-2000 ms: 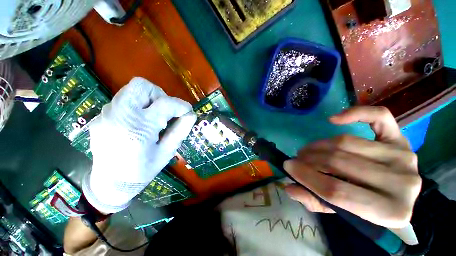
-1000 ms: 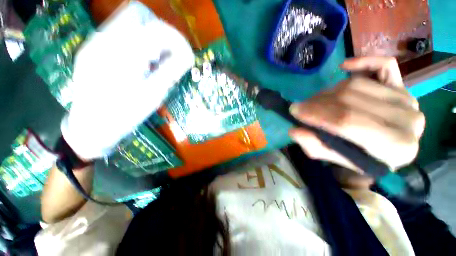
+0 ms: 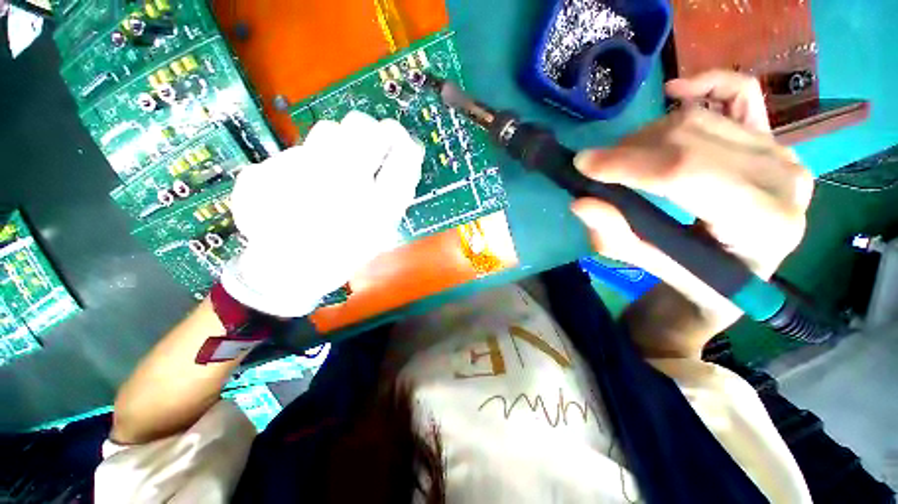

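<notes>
My bare right hand (image 3: 704,182) holds the black soldering iron (image 3: 650,221), its teal end and cable at the lower right. The iron's metal tip is close to paired silvery rings (image 3: 404,83) near the upper edge of a green circuit board (image 3: 448,148); I cannot tell if they touch. My left hand (image 3: 325,212), in a white glove with a dark red wrist strap (image 3: 228,325), lies curled over the board's lower left part. Its fingertips are overexposed, so I cannot tell whether they hold anything. The board rests on an orange pad (image 3: 423,281).
A blue parts cup (image 3: 561,94) with silvery grains stands beyond the iron. A reddish-brown fixture (image 3: 738,49) is at the upper right. Overlapping green boards (image 3: 182,118) lie left of my glove, another board (image 3: 34,285) at the far left. A blue object (image 3: 620,281) is below the iron.
The camera view has shifted, and cup and fixture appear higher. My gloved hand has moved off the board's upper left corner, leaving the paired rings exposed. The iron's tip is nearer the rings.
</notes>
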